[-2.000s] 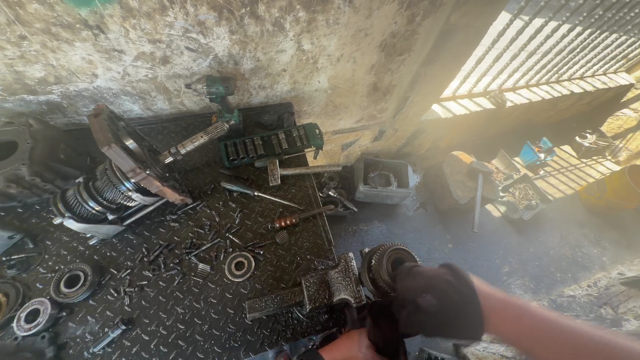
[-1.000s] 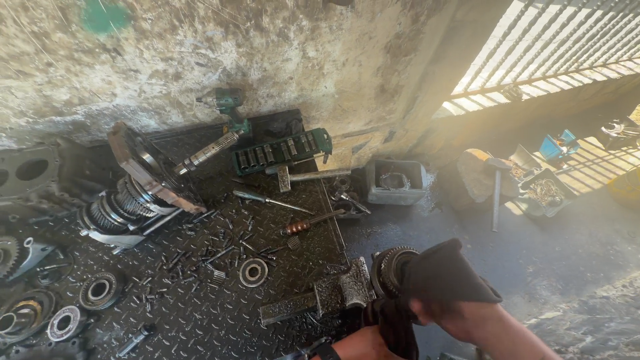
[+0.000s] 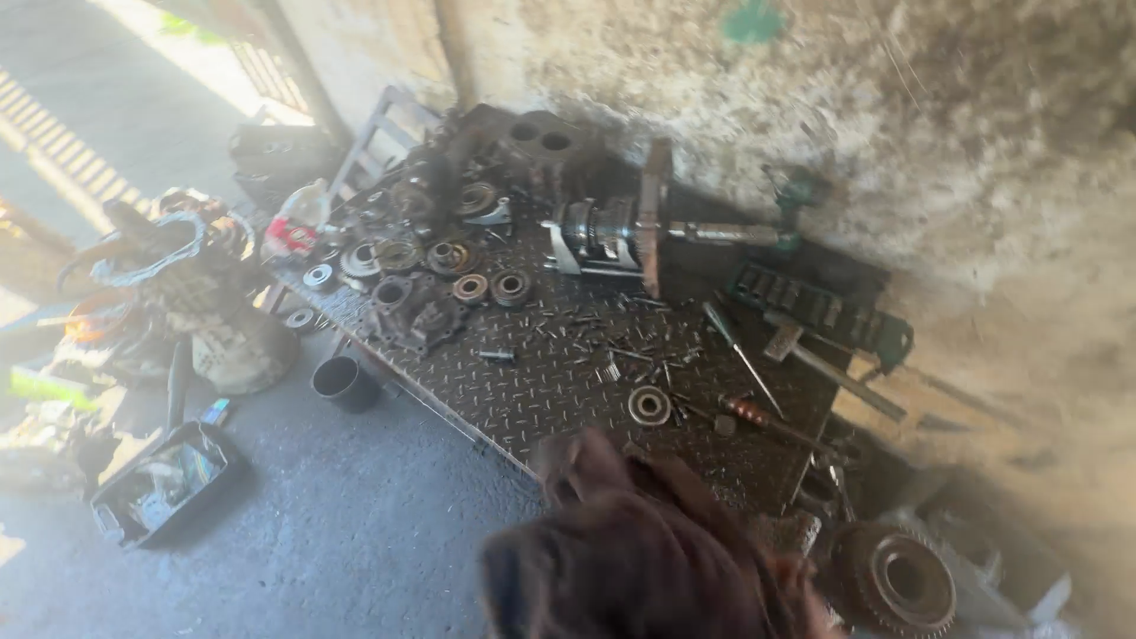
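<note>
A dark cloth [image 3: 630,559], blurred, fills the bottom centre over the near edge of the tread-plate bench [image 3: 532,382]. At its right edge a blurred patch of skin shows, seemingly my right hand [image 3: 803,595], holding the cloth; its fingers are mostly hidden. My left hand cannot be made out. Right of the cloth a large toothed gear [image 3: 901,577] is at the bench's near corner, beside a partly hidden metal vise [image 3: 790,532]. A bearing [image 3: 650,406], a red-handled tool [image 3: 750,411] and a hammer [image 3: 834,368] lie farther back.
On the bench stand a gear shaft assembly [image 3: 612,235] and a housing cover [image 3: 413,311], with scattered pins [image 3: 603,333], a screwdriver [image 3: 741,355] and a green socket rack [image 3: 821,311]. A black bucket [image 3: 344,383] and a black tray [image 3: 164,484] are on the floor at left.
The view has swung far to the left. The cloth, earlier around the hands at the gear, is now left of the gear, and the gear is uncovered.
</note>
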